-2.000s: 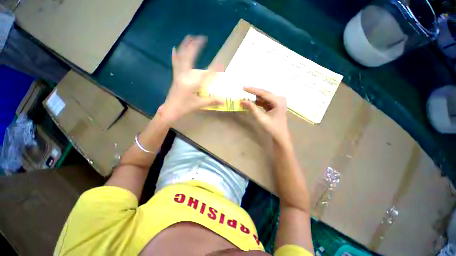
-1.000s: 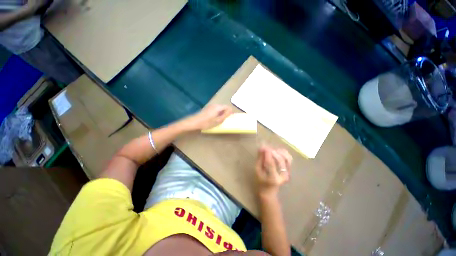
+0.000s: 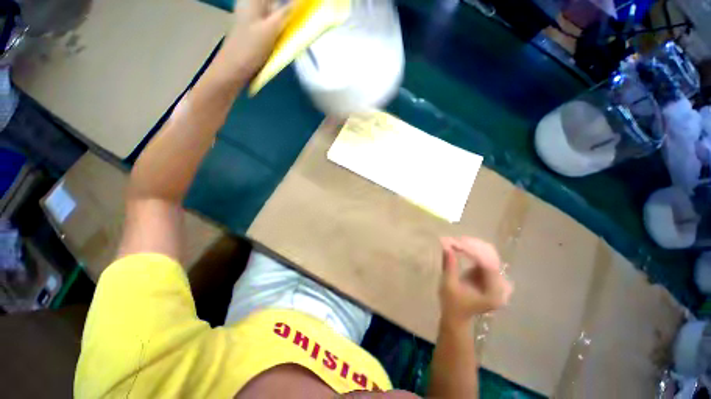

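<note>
My left hand (image 3: 253,39) is raised at the top of the picture and holds a folded yellow and white label sheet (image 3: 300,39). A blurred glass jar with white fill (image 3: 351,66) is right beside the sheet; its top is cut off, and I cannot tell whether my fingers touch it. My right hand (image 3: 474,277) is over the cardboard mat (image 3: 351,226), thumb and index fingertips close together; any small label there is too small to tell. A stack of white label sheets (image 3: 409,164) lies flat on the mat.
Jars with white fill stand beyond the mat at the right, one large (image 3: 581,136) and one smaller (image 3: 672,218). Crumpled whitish wrap (image 3: 682,140) is beside them. Another cardboard sheet (image 3: 117,70) lies at upper left, with a cardboard box (image 3: 90,210) below it.
My left hand has moved up and away with the label sheet, and a jar now shows beside it. My right hand has moved right and slightly down, away from the sheet.
</note>
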